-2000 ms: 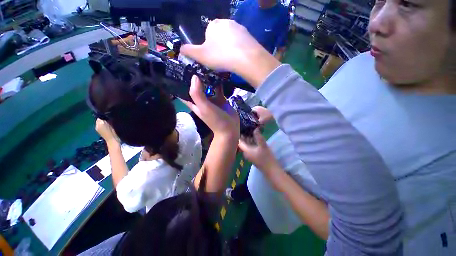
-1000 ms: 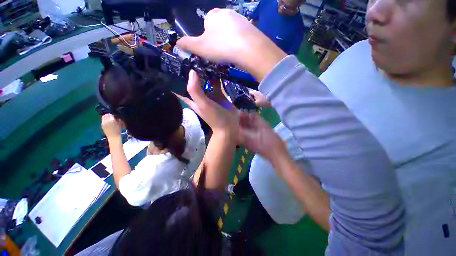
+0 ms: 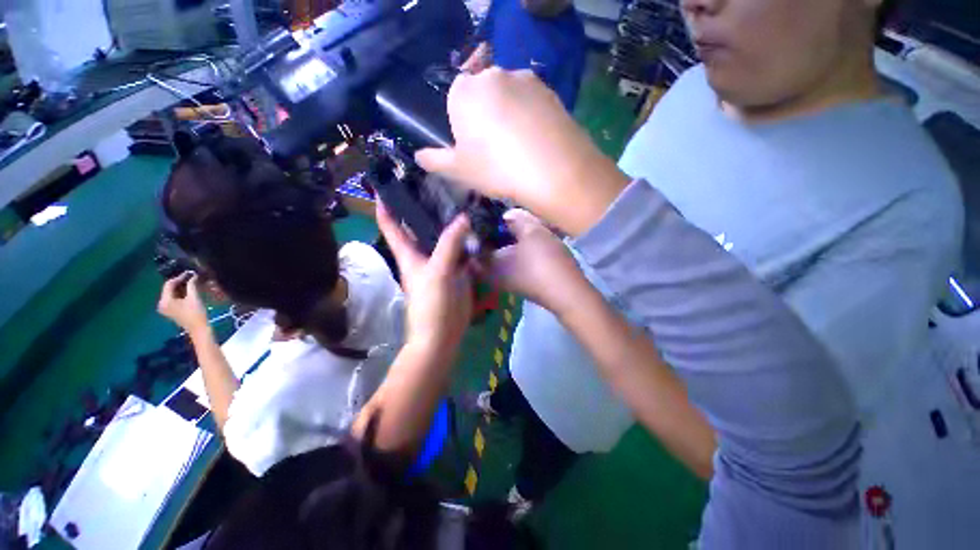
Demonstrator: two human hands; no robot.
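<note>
A black device unit (image 3: pixel 414 199) with its dark, detailed inside showing is held up in the air near the centre. My left hand (image 3: pixel 430 274) grips it from below, with the thumb and fingers along its side. My right hand (image 3: pixel 516 134), in a grey sleeve, is bent over its upper end with the thumb pointing at it. Its other fingertips are hidden, so its grip is unclear. A large, blurred black object (image 3: pixel 371 70) with a shiny edge is just above and behind the device. I cannot tell whether they are joined.
A person in a light shirt (image 3: pixel 795 204) stands close at the right; a hand (image 3: pixel 532 252) is beside the device. A person in white (image 3: pixel 312 397) sits at the green bench (image 3: pixel 65 279) at left. White papers (image 3: pixel 129 478) lie there. Dark hair fills the bottom edge.
The device is tilted more steeply and shows more of its black side. The large black object above looks bigger and tilted. The nearby person's hand has moved up beside the device.
</note>
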